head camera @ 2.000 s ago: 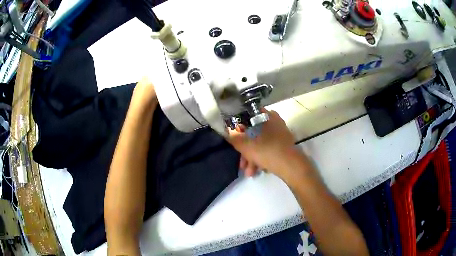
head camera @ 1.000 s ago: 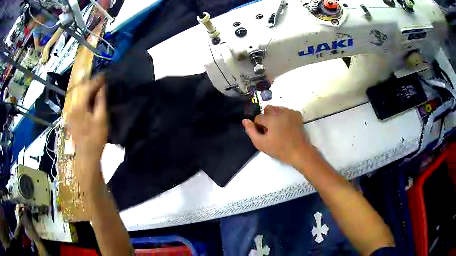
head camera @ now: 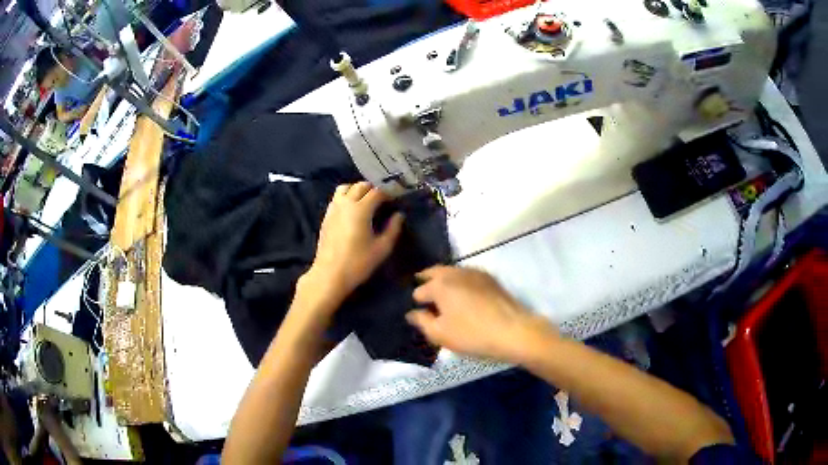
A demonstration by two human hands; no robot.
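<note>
The large black cloth (head camera: 263, 218) lies bunched on the white table left of and in front of the sewing machine's needle area. Its right part reaches under the presser foot area (head camera: 445, 188), too small to read clearly. My left hand (head camera: 352, 234) is on the cloth just left of the machine head, fingers bent, seeming to pinch the fabric. My right hand (head camera: 468, 313) is at the cloth's right edge, in front of the needle area, fingers curled; whether it grips the edge is unclear. The white sewing machine (head camera: 545, 100) has blue "JAKI" lettering.
A dark phone (head camera: 690, 175) lies at the machine bed's right end, beside pale cords (head camera: 772, 195). A red basket (head camera: 740, 331) stands at lower right. A worn wooden board (head camera: 136, 336) runs along the left. Another person (head camera: 71, 89) is at upper left. Blue trousers with white crosses show below.
My left hand has come from the far left onto the cloth beside the machine head. My right hand has moved away from the needle toward the table's front edge. The cloth is rearranged.
</note>
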